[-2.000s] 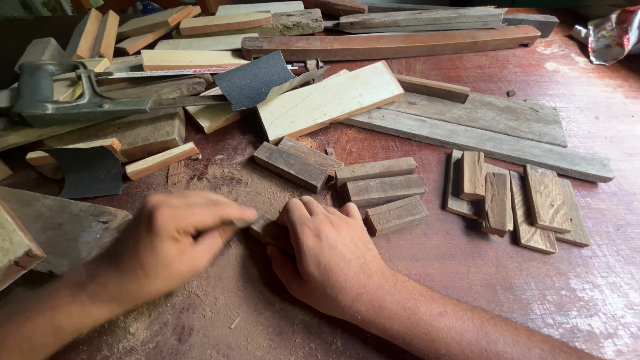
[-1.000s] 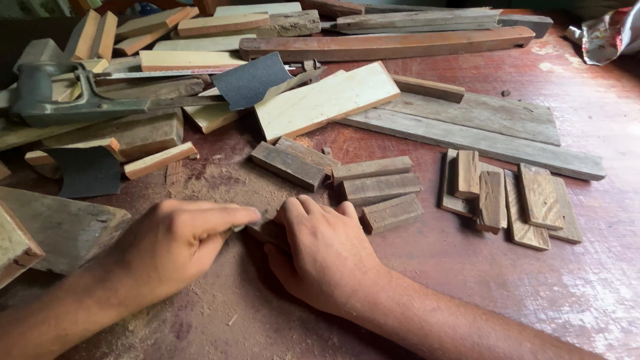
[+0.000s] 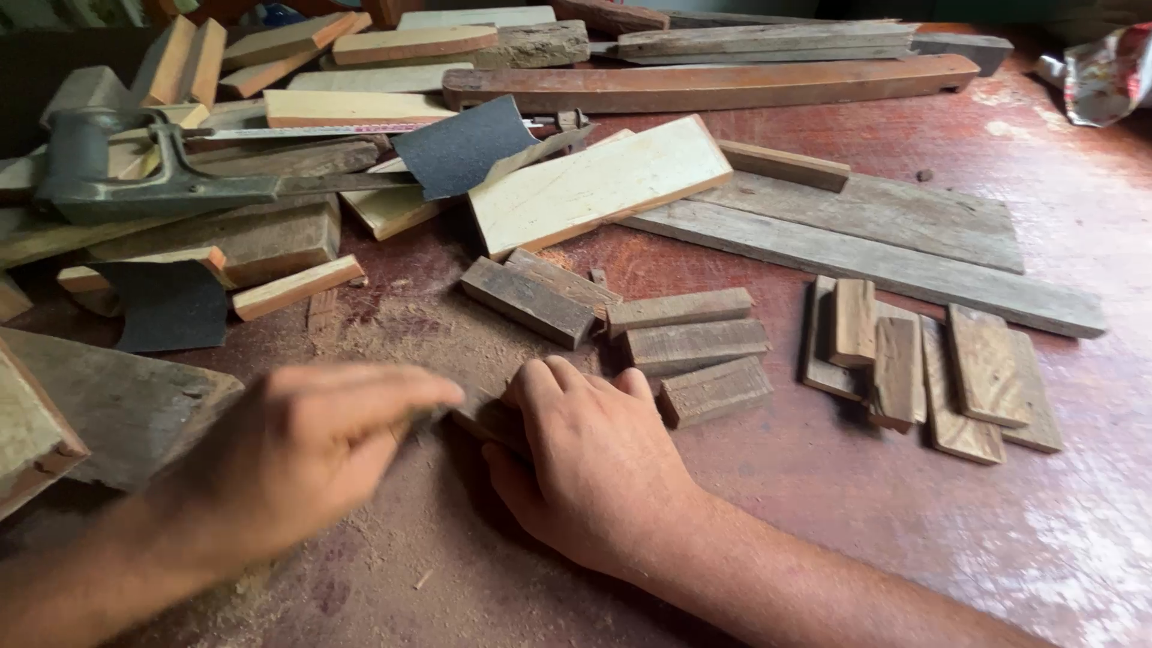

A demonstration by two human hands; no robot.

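Observation:
My right hand presses down on a small dark wooden block, its fingers wrapped over the block's right end. Just left of that block is my left hand, blurred, with the fingers bent and drawn together; whether it holds anything is hidden. Fine sawdust lies around both hands. Behind the right hand are several small rough wooden blocks. Farther right, thin wooden pieces lie side by side, some overlapping. A sheet of dark sandpaper lies over wood offcuts at the left, and another sandpaper sheet rests near a pale board.
A metal-framed hand saw lies on piled offcuts at the back left. Long grey planks stretch across the right side, behind the thin pieces. A long reddish wooden bar lies at the back. A crumpled wrapper is at the far right.
My left hand's fingertips were at the block's left end a second ago and are now slightly above it. My right hand has stayed on the block.

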